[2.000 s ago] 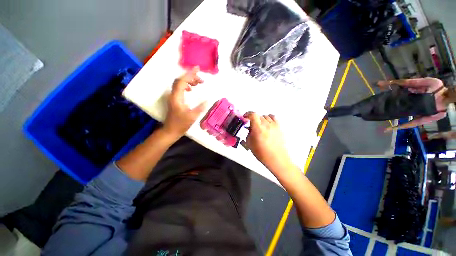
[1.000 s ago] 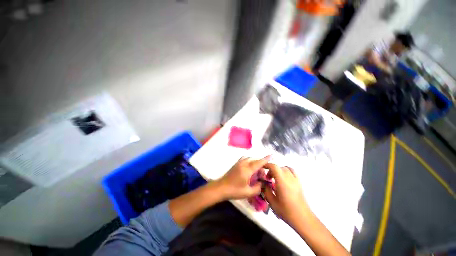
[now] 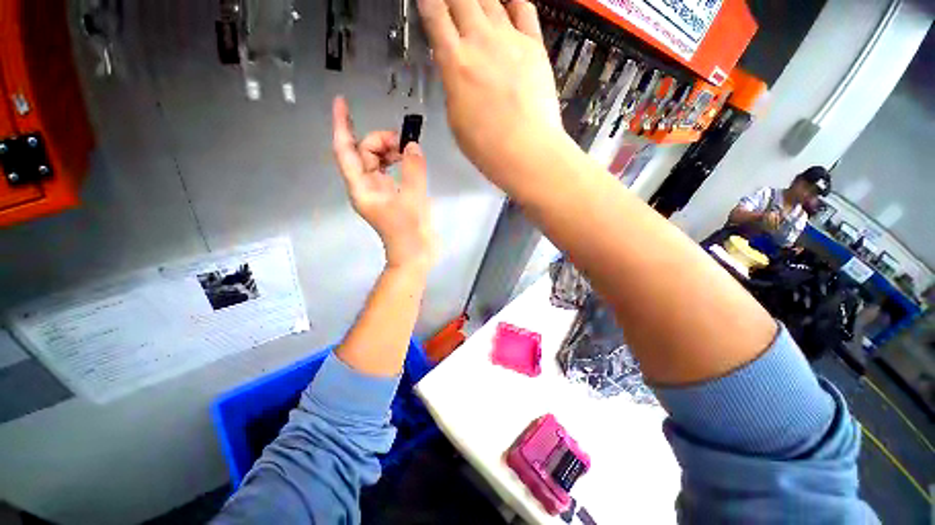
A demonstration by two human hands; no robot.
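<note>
My left hand [image 3: 388, 190] is raised below the row of metal clips [image 3: 269, 51] and holds a small black piece [image 3: 411, 130] upright between thumb and finger. My right hand [image 3: 492, 87] is raised higher, at the top edge, against a metal clip; its fingertips are partly cut off, and I cannot tell what they grip. Below, a pink tray [image 3: 533, 463] with black pieces [image 3: 567, 470] in it lies on the white table [image 3: 625, 451]. A few black pieces lie beside its lower corner.
A second pink tray [image 3: 517, 349] and a clear bag [image 3: 605, 359] lie farther back. A blue bin [image 3: 238, 431] is at lower left. Orange housings [image 3: 41, 113] flank the clips. An instruction sheet [image 3: 154, 318] hangs at left. A person [image 3: 784, 210] sits at far right.
Both hands have risen from the pink tray on the table to the overhead clips. The black piece now shows in my left hand. The view has tilted up towards the machine.
</note>
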